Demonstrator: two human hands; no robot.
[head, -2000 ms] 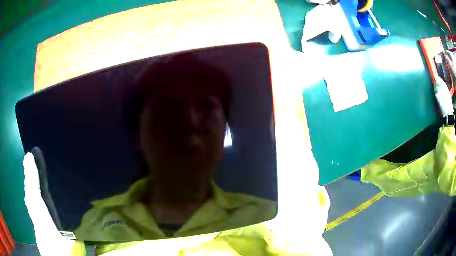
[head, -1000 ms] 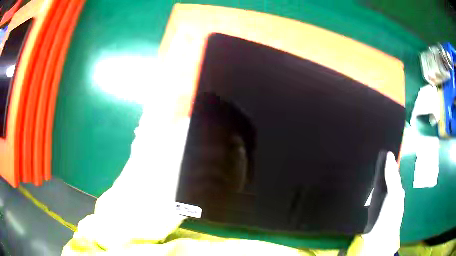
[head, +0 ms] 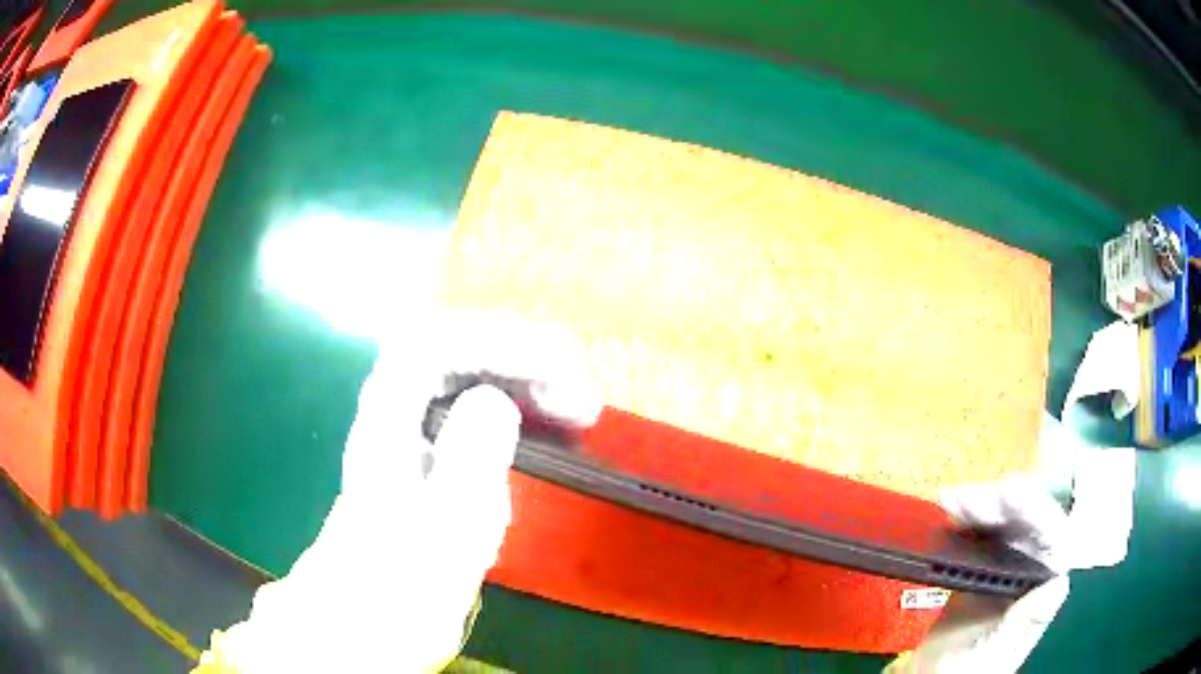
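The tablet (head: 738, 523) is held edge-up above the orange-red foam pad (head: 777, 303). Its thin dark edge with two groups of slots faces me; its screen and back are mostly hidden. My left hand (head: 422, 487), in a white glove, grips the tablet's left end with the thumb on the near side. My right hand (head: 1021, 579), also gloved, grips its right end, partly blended into the glare. A small white label (head: 923, 599) shows on the pad near its front right corner.
Stacked orange-red foam pads (head: 158, 283) stand at left with another tablet (head: 55, 217) on top. At right are a blue tape dispenser (head: 1176, 375), a small whitish bottle (head: 1135, 270), a crumpled wipe (head: 1104, 373) and a flat white cloth (head: 1104, 500). A darker green strip crosses the back.
The tablet has tilted from screen facing me to edge facing me, uncovering much of the pad. Both hands still grip its ends. The view has shifted, showing more of the bench's back.
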